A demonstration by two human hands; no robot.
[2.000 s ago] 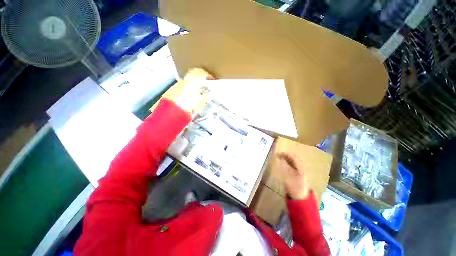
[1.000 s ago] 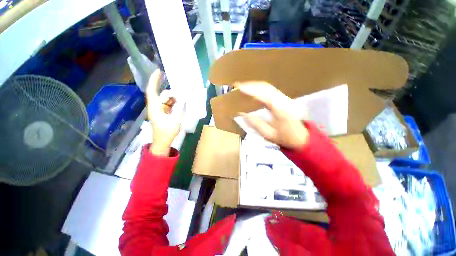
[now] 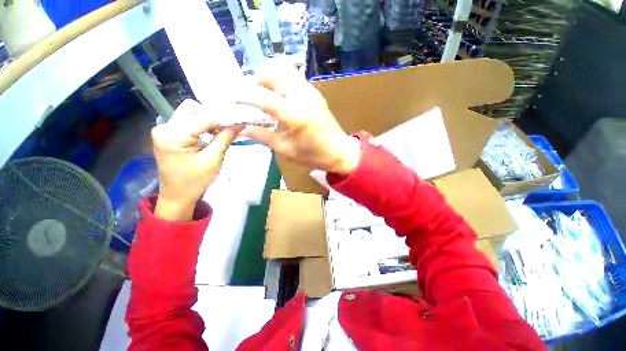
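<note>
My left hand and my right hand are raised at the upper left, close together. Between their fingertips they pinch a small whitish, clear-looking packet; its contents are too blurred to tell. The open brown mailer box lies in front of me, its long lid standing up at the back. Inside sits a white tray with recesses and a few dark parts. A white sheet leans against the lid. My right sleeve hides part of the box.
A small carton of clear bags and a blue tub heaped with white packs stand at the right. A grey fan is at the left. White sheets lie left of the box. A person stands at the back.
My hands were apart a second ago; now they meet at the small packet, the right having moved left from above the box. The view has shifted.
</note>
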